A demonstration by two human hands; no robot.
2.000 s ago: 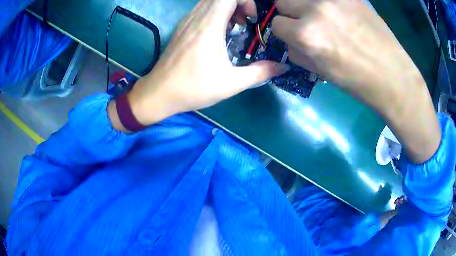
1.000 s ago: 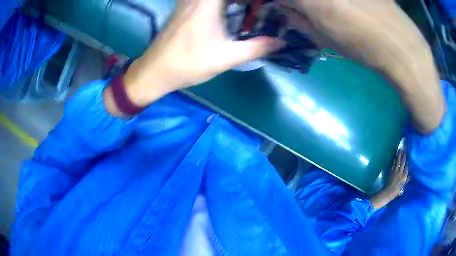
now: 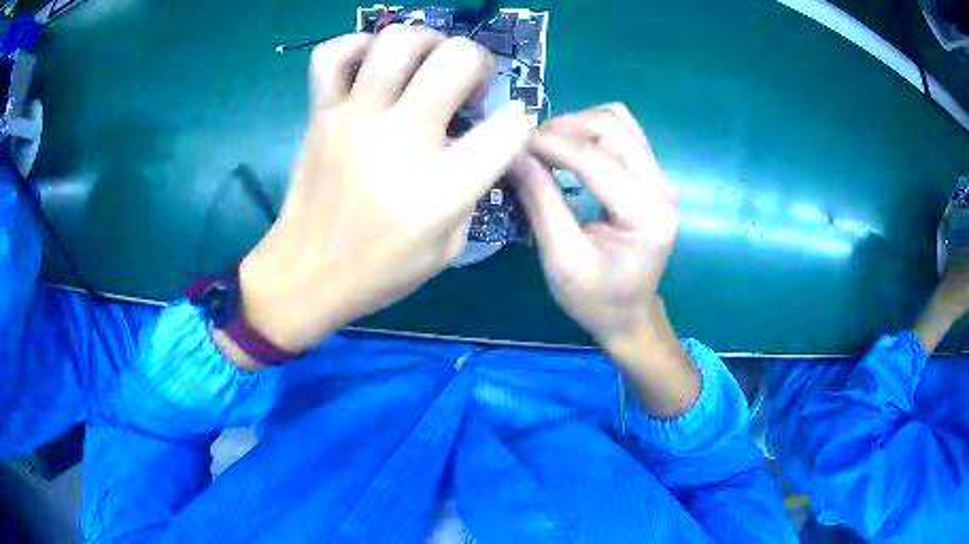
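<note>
The open unit point(image 3: 529, 40), with a white frame and black inside, stands on the green bench in front of me, partly under my hands. Its blue circuit board point(image 3: 495, 220) shows between my hands at the near end, above a white round base point(image 3: 477, 254). My left hand point(image 3: 372, 191) lies over the unit's left side, thumb reaching to the board's right edge. My right hand point(image 3: 611, 218) is at that edge, fingertips pinched together against my left thumb. What the fingertips hold is too small and hidden to tell. A black cable point(image 3: 303, 45) sticks out to the left.
A dark red wrist band point(image 3: 253, 338) is on my left wrist, with a black cord point(image 3: 253, 189) near it on the bench. Another person's hand point(image 3: 945, 301) is at the far right beside a white part. A pale rail point(image 3: 866, 40) crosses the upper right. Another unit's edge shows far left.
The view has turned and more of the bench and unit shows. My right hand has come from above the unit down to the board's right edge, its fingertips meeting my left thumb.
</note>
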